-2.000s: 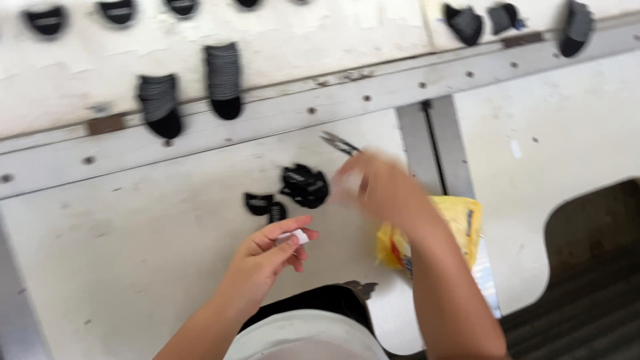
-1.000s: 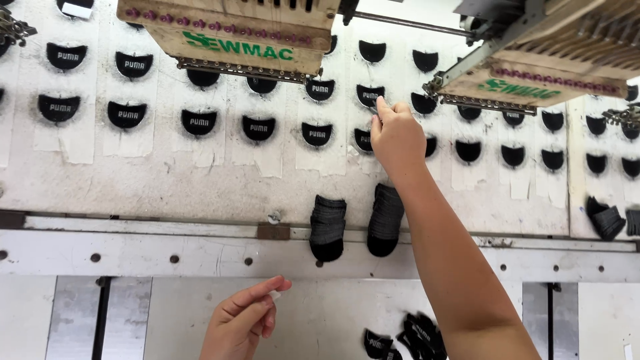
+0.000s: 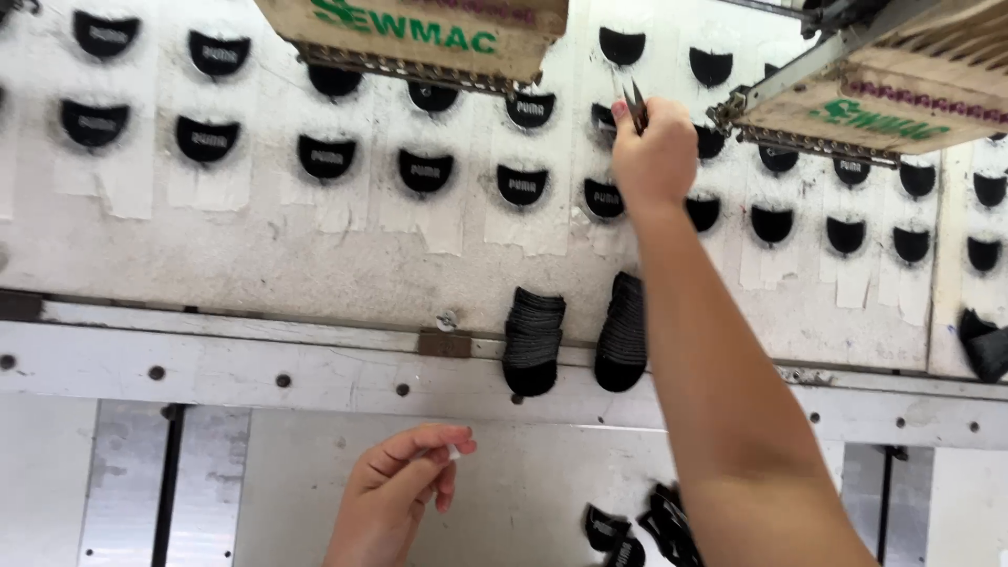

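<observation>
My right hand (image 3: 657, 153) reaches over the white backing sheet and grips small metal thread snips (image 3: 636, 109), their blades pointing up beside a black embroidered patch (image 3: 605, 118). My left hand (image 3: 402, 488) hovers above the lower metal table, pinching a small white piece (image 3: 453, 452) between thumb and fingers; its material is unclear. Rows of black half-round patches, such as this one (image 3: 522, 184), lie on the backing, many with white lettering. Two overlapping stacks of black pieces, one at left (image 3: 535, 342) and one partly behind my right forearm (image 3: 620, 335), rest across the frame's edge.
Two embroidery machine heads (image 3: 417, 39) (image 3: 890, 87) hang above the patches. A metal rail (image 3: 331, 378) with bolts crosses the view, with a wing screw (image 3: 446, 320) on it. Loose black patches (image 3: 606, 528) lie on the lower table beside my right forearm. More black pieces (image 3: 983, 346) sit far right.
The view has shifted up from the lower table to the patch rows. My right hand, with the snips, has moved from above the lower table to the patches. My left hand keeps the white piece.
</observation>
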